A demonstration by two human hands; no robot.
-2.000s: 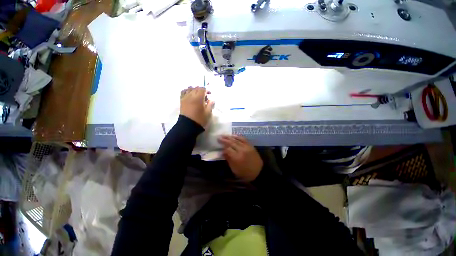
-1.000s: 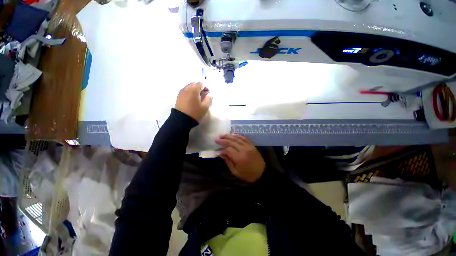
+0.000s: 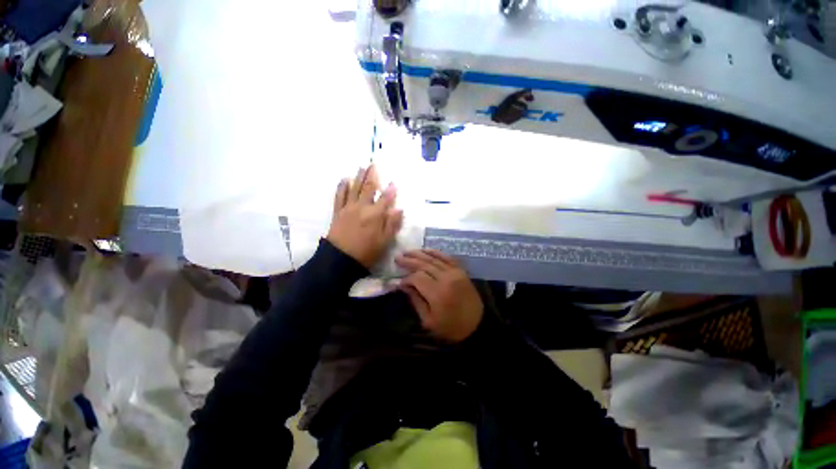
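A white fabric piece [image 3: 390,259] lies over the front edge of the machine bed, its end hanging toward the lap. My left hand [image 3: 365,220] rests flat on it, fingers toward the needle area. My right hand [image 3: 440,291] holds its near edge, thumb and fingers closed on the cloth. The presser foot and needle [image 3: 431,145] are above and right of my left hand, not touching it. A large white panel [image 3: 234,234] lies left of my hands and partly covers the ruler strip [image 3: 550,253]. The panel's border against the white bed is hard to see.
The white sewing machine [image 3: 550,55] spans the top right. A red-tipped rod [image 3: 674,199] and red and yellow rings [image 3: 788,226] are at right. A fabric bundle [image 3: 147,357] hangs at lower left. Stacked white pieces [image 3: 697,403] sit lower right, near a green-rimmed bin [image 3: 805,403]. Scraps [image 3: 32,114] lie upper left.
The view has shifted and tilted slightly. My left hand has flattened, with fingers more spread, and has come closer to my right hand. The fabric's near end has bunched and turned left.
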